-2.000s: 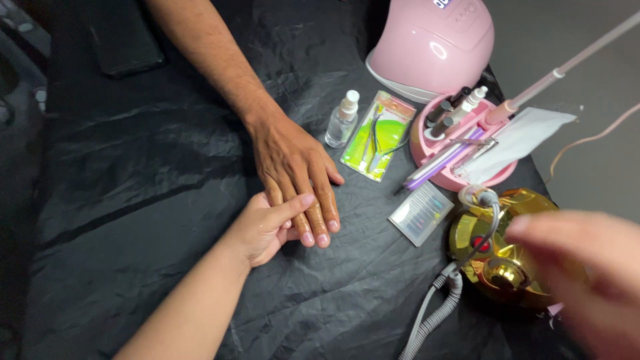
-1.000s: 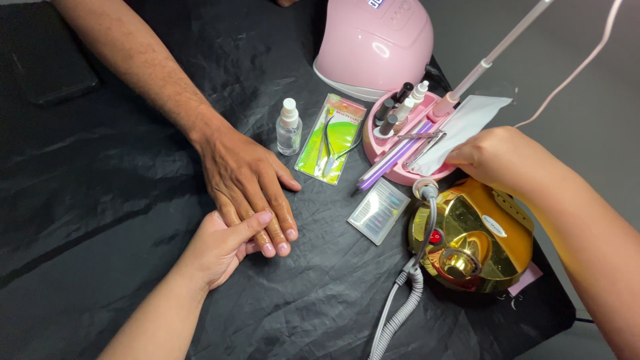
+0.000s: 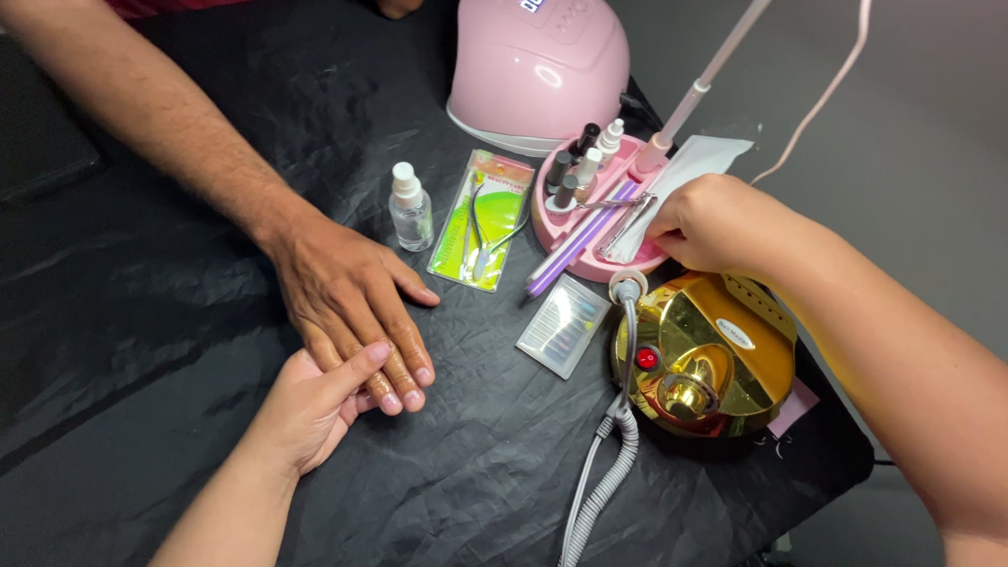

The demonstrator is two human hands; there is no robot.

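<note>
My left hand (image 3: 319,409) holds the fingers of another person's hand (image 3: 354,299), which lies palm down with wet-looking fingers. At the right, my right hand (image 3: 705,224) reaches into a round pink organizer tray (image 3: 602,272); its fingertips are hidden, so what they touch cannot be told. A white paper or cloth sheet (image 3: 701,161) lies beside it. The tray bears several small bottles (image 3: 589,167), purple nail files (image 3: 579,240) and metal tweezers (image 3: 630,224). Near the other person's thumb stand a clear spray bottle (image 3: 412,216) and cuticle nippers (image 3: 487,236) in green packaging.
A pink nail lamp (image 3: 539,71) stands at the back. Below my right forearm sits a gold nail drill machine (image 3: 709,370) with a grey coiled cord (image 3: 602,488). A flat case of drill bits (image 3: 565,327) lies beside it. A pink lamp pole (image 3: 701,87) rises from the tray. Black sheeting covers the table.
My right hand has moved from over the gold machine to the pink tray. My left hand still holds the other person's fingers. The view has shifted.
</note>
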